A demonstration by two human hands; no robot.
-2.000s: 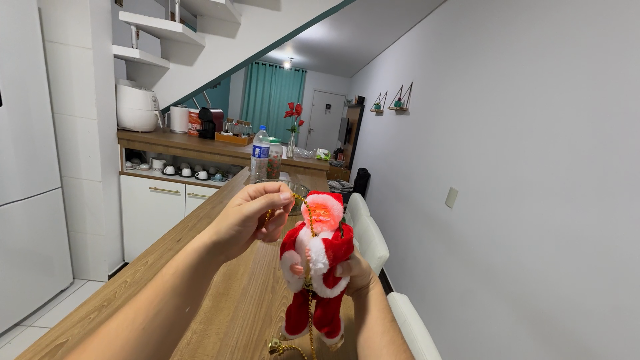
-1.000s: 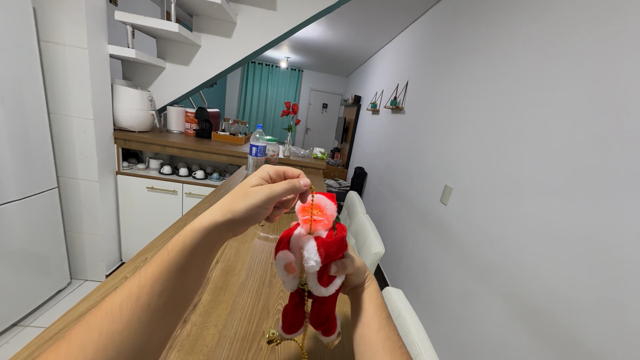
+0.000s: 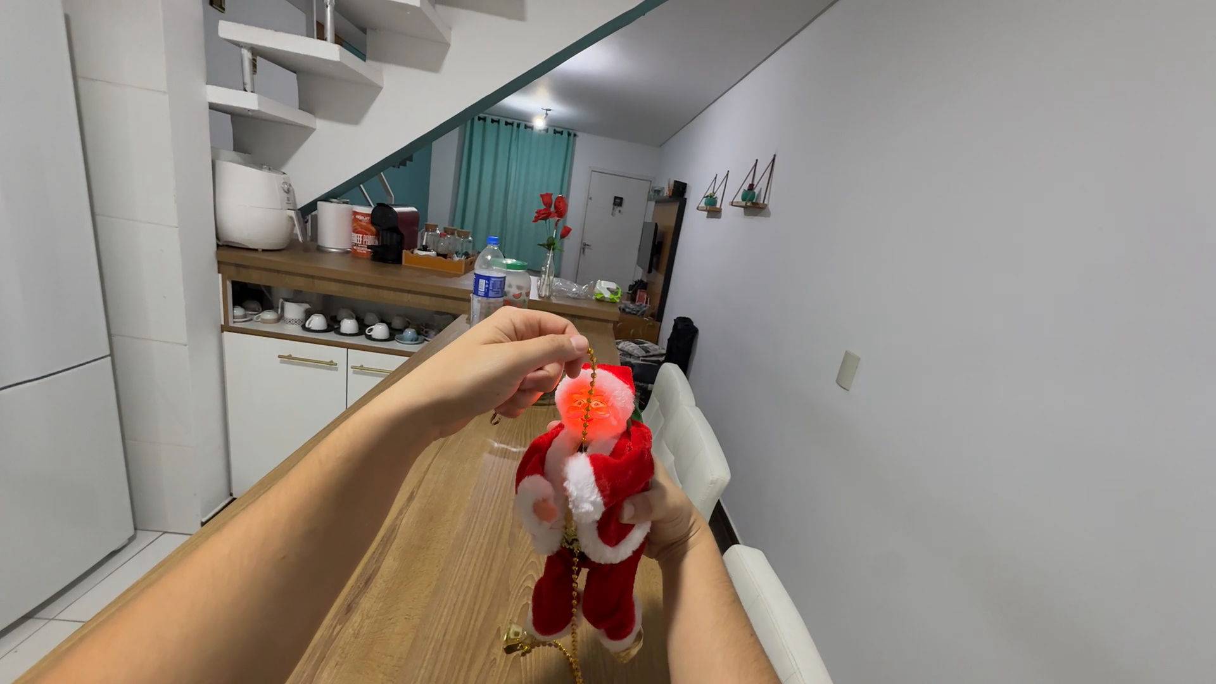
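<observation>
A Santa Claus plush doll point(image 3: 608, 484) in red and white hangs upright above the wooden table, its face glowing red. My right hand point(image 3: 660, 513) grips it around the side and back, the thumb on its red sleeve. Between thumb and forefinger, my left hand point(image 3: 532, 361) pinches a gold bead chain point(image 3: 576, 589), just above and left of the doll's head. The chain runs down over the face and the front of the body, past the legs. A small gold bell-like piece point(image 3: 517, 639) is beside the doll's foot.
The long wooden table point(image 3: 418, 570) stretches ahead, with white chairs point(image 3: 693, 446) along its right side. At its far end stand a plastic bottle point(image 3: 488, 285) and a lidded jar point(image 3: 516, 282). A counter point(image 3: 361, 273) with a white air fryer point(image 3: 255, 204) is behind on the left.
My left hand has shifted from beside the doll's head to above it, drawing the chain upright over the face. My right hand keeps its hold on the doll.
</observation>
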